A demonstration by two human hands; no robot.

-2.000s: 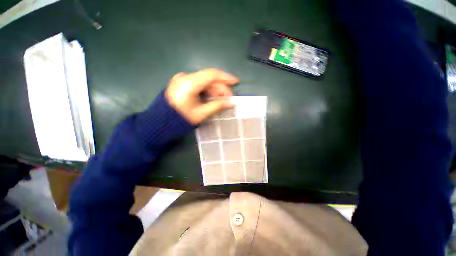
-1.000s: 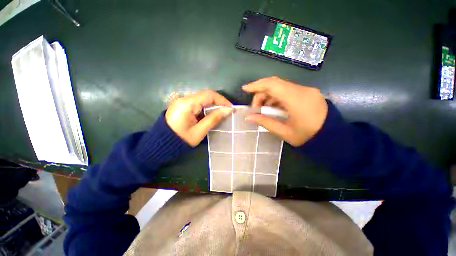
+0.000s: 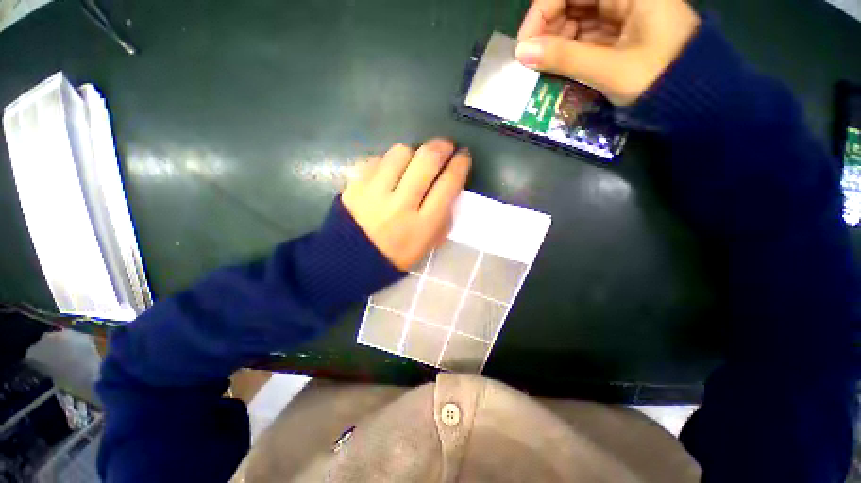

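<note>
My right hand pinches a corner of a grey-beige adhesive pad, which lies over the plain end of the black phone unit. The unit's green board shows beside the pad; my hand and its shadow cover part of the silvery end. My left hand rests on the upper left of the backing sheet; whether its fingers grip the sheet I cannot tell. The sheet's top strip is blank white, with grey-beige rectangles in a grid below.
A thick stack of white sheets lies at the left of the dark green bench. Another phone unit is cut off at the right edge. A thin cord-like item lies at the upper left. Crates are below left.
My right hand has moved from the sheet up to the phone unit with a pad. The sheet has turned and its top row is now blank. My left hand has moved onto the sheet's upper left.
</note>
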